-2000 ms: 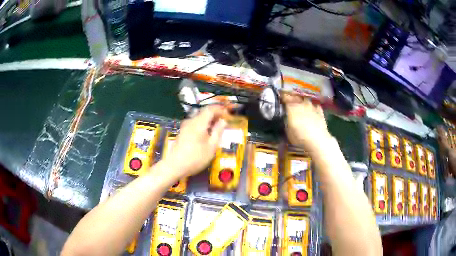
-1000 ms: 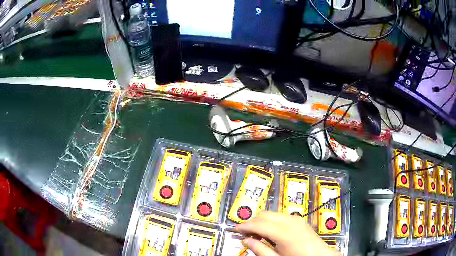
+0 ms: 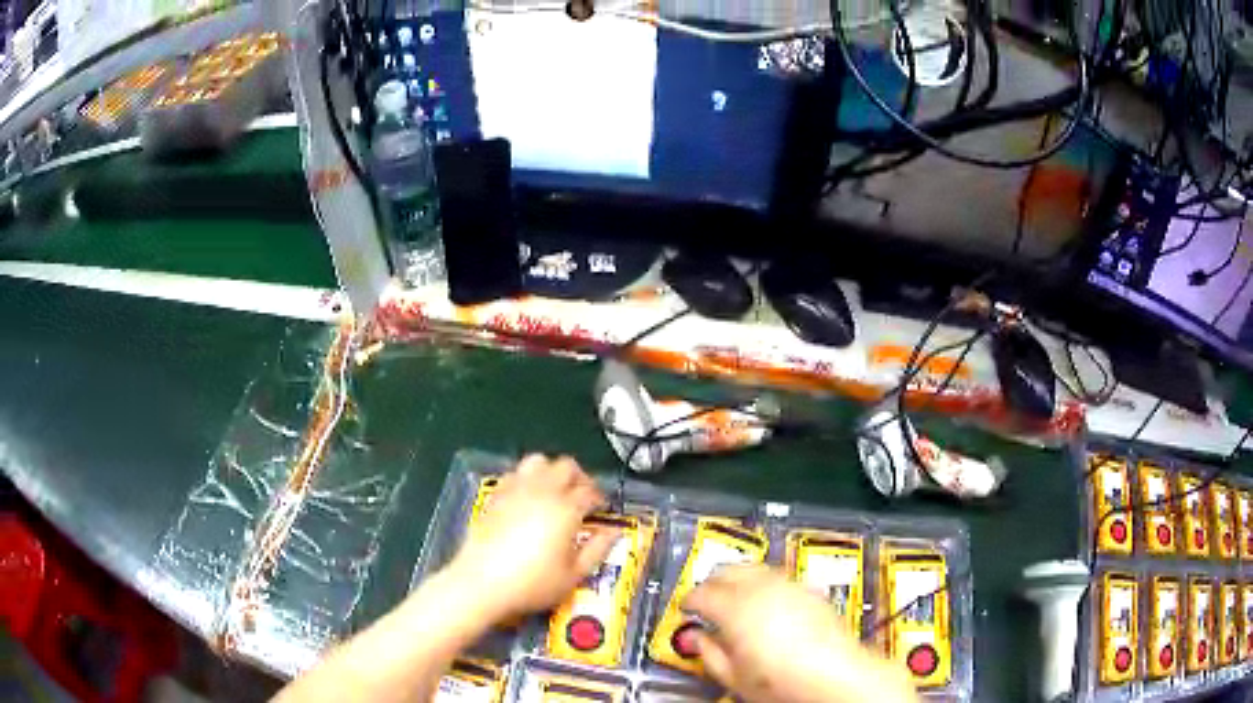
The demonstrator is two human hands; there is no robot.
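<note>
A clear blister tray of yellow handheld units lies at the lower middle, its near part cut off by the picture's edge. My left hand is over the tray's far left end, covering most of the first unit; its thumb is at the upper end of the second yellow unit. My right hand is on the lower part of the third yellow unit, which sits tilted in its pocket. The fingers' undersides are hidden, so neither grip is clear. A thin black cord crosses the fifth unit.
Two barcode scanners lie behind the tray. Another pale scanner stands between it and a neighbouring tray at right. Black mice, a water bottle, a black upright box and a monitor are behind.
My left hand, out of view one second ago, is now over the tray's left end. My right hand has moved onto the third unit. The view has tilted up, so the tray sits lower.
</note>
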